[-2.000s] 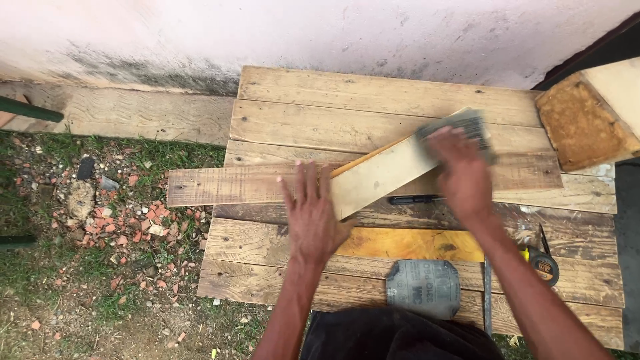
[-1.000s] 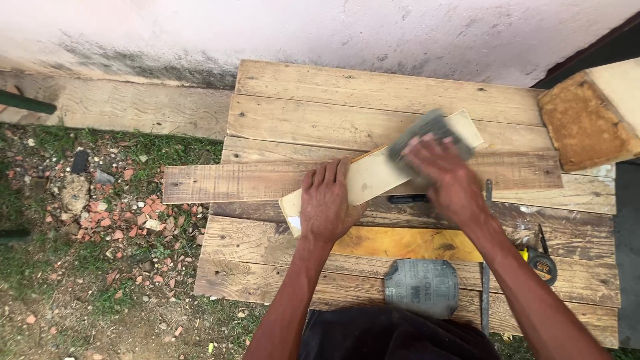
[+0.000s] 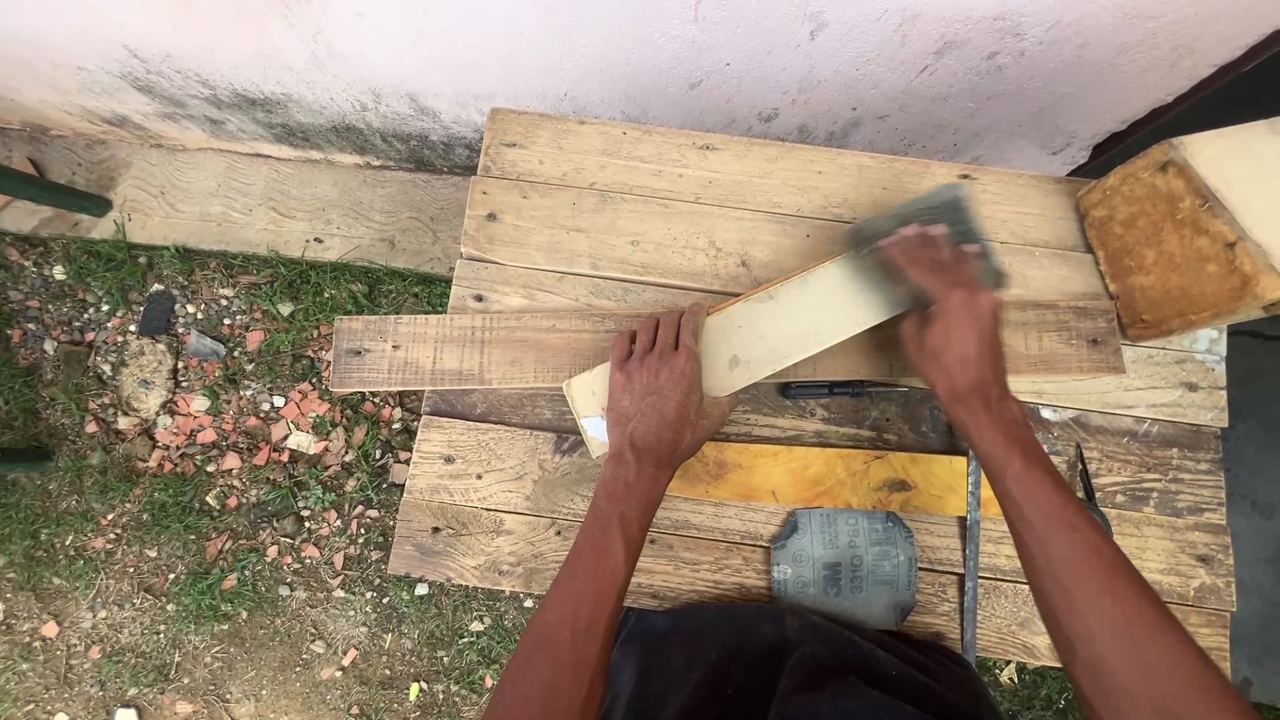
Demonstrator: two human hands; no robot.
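My left hand (image 3: 660, 395) grips the lower left end of a cream-faced wooden board (image 3: 790, 330), which lies slantwise across a longer, rough plank (image 3: 470, 352). Under the spread fingers of my right hand (image 3: 945, 310), a blurred grey sheet of sandpaper (image 3: 915, 215) covers the board's upper right end. A second piece of sandpaper (image 3: 845, 567), bearing print, lies near my body. Between the hands, a black-handled screwdriver (image 3: 825, 389) rests below the plank. A yellow-stained board (image 3: 820, 477) and a thin metal strip (image 3: 972, 560) lie nearer to me.
All this lies on a slatted wooden table (image 3: 640, 235) against a pale wall (image 3: 620, 70). A block with a rough brown end (image 3: 1170, 245) stands at the right edge. Beside my right forearm, a dark tool (image 3: 1088, 480) is partly hidden. Grass and broken brick (image 3: 220, 420) cover the ground at left.
Since one second ago, my right hand and the sandpaper have moved up and right along the board. My left hand, over the board's middle two seconds ago, now grips its lower left end.
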